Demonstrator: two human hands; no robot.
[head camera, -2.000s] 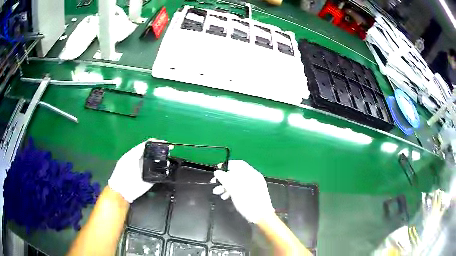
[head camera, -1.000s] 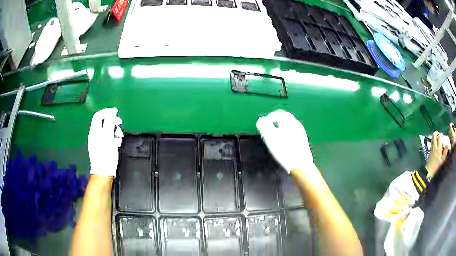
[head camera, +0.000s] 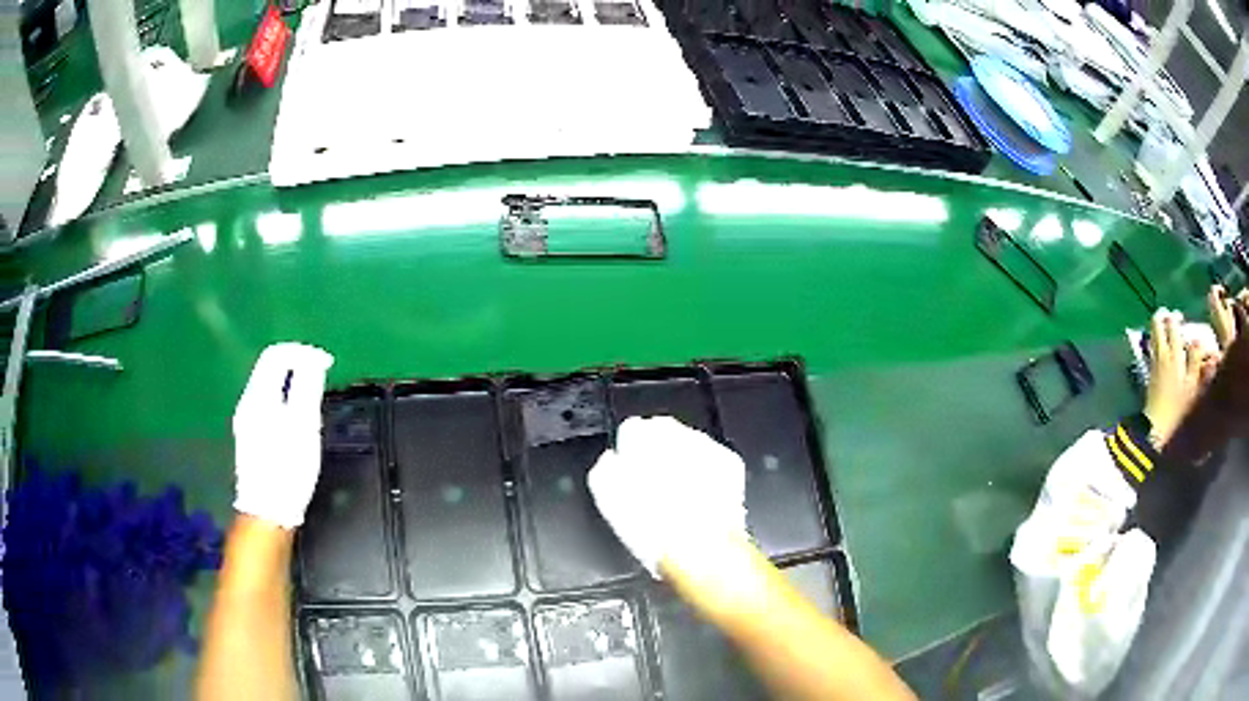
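My left hand (head camera: 281, 436), in a white glove, is at the black pocketed tray's upper left corner, fingers curled, with a small dark blue piece showing at them. My right hand (head camera: 671, 496), also gloved, is curled over the tray's back row; what is under its fingers is hidden. The black tray (head camera: 449, 493) lies in front of me with two rows of pockets. Dark parts show at the top of two back-row pockets. A phone middle frame (head camera: 582, 253) lies flat on the green surface beyond the tray.
Blue pieces (head camera: 103, 582) are heaped at left. More frames lie at far left (head camera: 103, 329) and right (head camera: 1052, 384). A white tray (head camera: 486, 103) and stacked black trays (head camera: 836, 89) stand beyond the line. Another person's hands (head camera: 1178, 370) are at the right edge.
The frame held between both hands two seconds ago is no longer there. Since one second ago, my right hand has come down and left over the tray. The view has shifted too.
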